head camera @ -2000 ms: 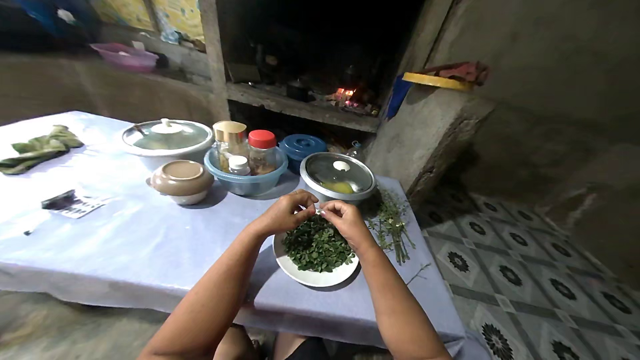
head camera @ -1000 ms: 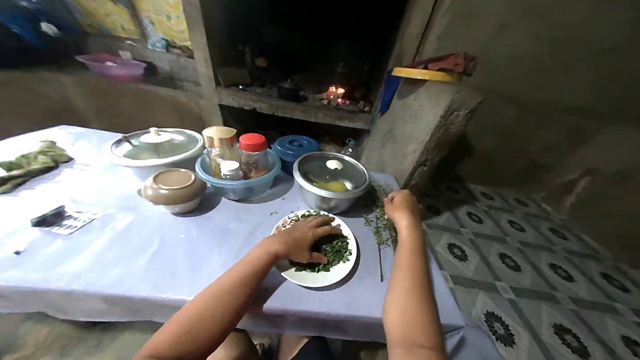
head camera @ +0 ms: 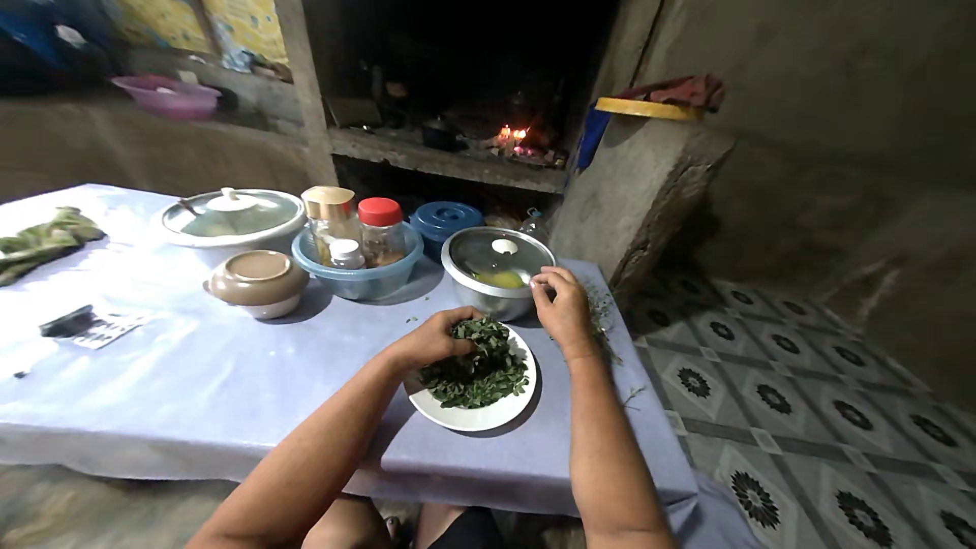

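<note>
A white plate [head camera: 465,418] heaped with small green leaves [head camera: 488,381] lies near the table's front edge. My left hand [head camera: 442,339] is at the heap's upper left, its fingers curled round some of the leaves. My right hand [head camera: 563,305] is raised at the right rim of a steel bowl [head camera: 496,301] with a glass lid [head camera: 488,255], thumb and fingertips close together; whether anything is between them or they touch the lid cannot be told. Thin green stems [head camera: 602,328] lie on the table behind the right wrist, partly hidden by it.
On the cloth-covered table [head camera: 305,396] stand a blue basin [head camera: 358,286] of jars, a brown-and-white bowl [head camera: 263,282], a large lidded bowl [head camera: 236,221] and a blue lidded container [head camera: 446,221]. A green cloth [head camera: 49,240] lies far left. A fire [head camera: 515,137] burns in the hearth behind.
My right hand has moved from the stems at the right edge to the steel bowl's rim. My left hand, flat over the leaves a second ago, is now curled into them at the left.
</note>
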